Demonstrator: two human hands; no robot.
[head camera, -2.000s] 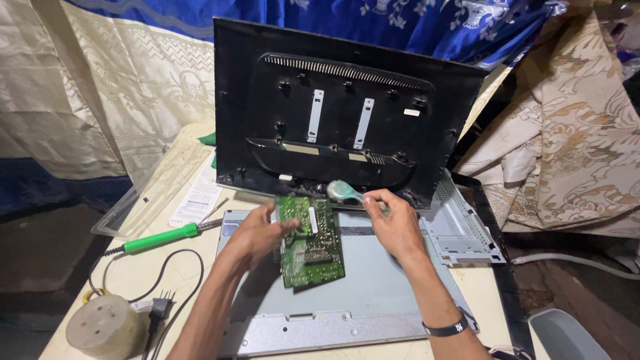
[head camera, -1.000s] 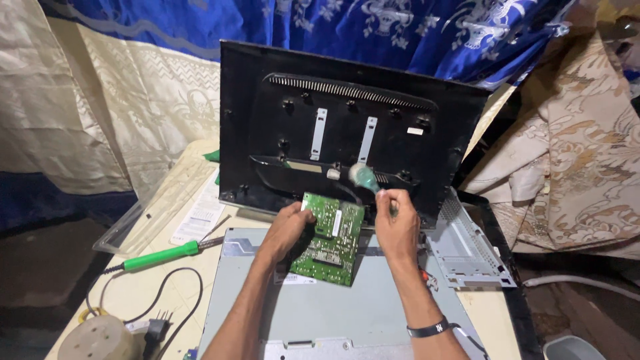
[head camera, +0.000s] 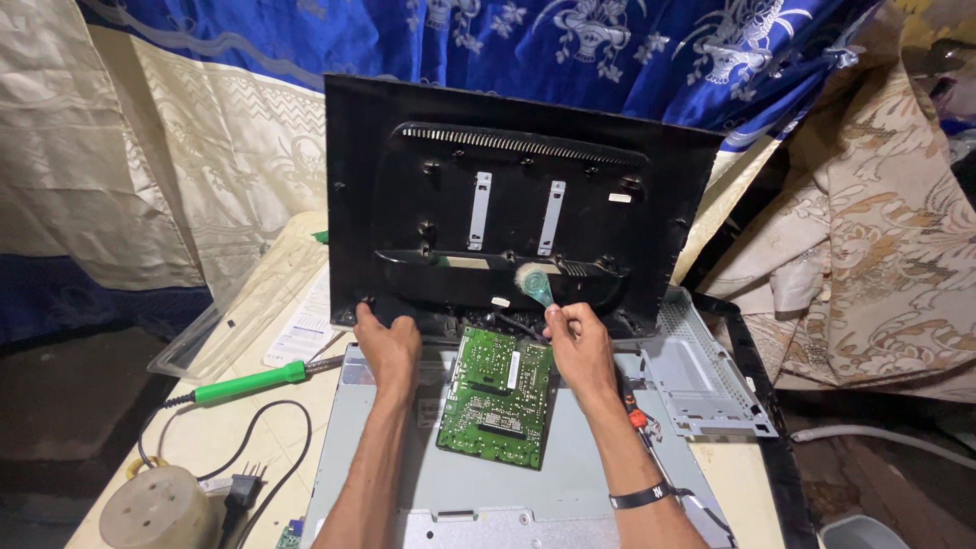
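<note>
My right hand (head camera: 581, 347) grips the handle of a round-headed brush (head camera: 535, 284) with pale bristles and a teal body; the head is in front of the lower part of a black plastic monitor back cover (head camera: 518, 213). That cover stands propped upright, its inner side toward me. At its lower left corner is my left hand (head camera: 387, 343), fingers on the edge. Between my hands a green circuit board (head camera: 496, 396) lies tilted on the grey metal back of a display panel (head camera: 595, 465), solder side up.
A green-handled soldering iron (head camera: 248, 383) lies at the left, above a round pale block (head camera: 152, 507) and a black plug (head camera: 242, 492). A perforated metal frame (head camera: 705, 374) is at the right. Printed paper (head camera: 301, 324) and clear plastic (head camera: 221, 328) lie at the back left.
My left hand has let go of the circuit board and moved left to the cover's lower corner. The board now rests on the panel. The brush remains in my right hand.
</note>
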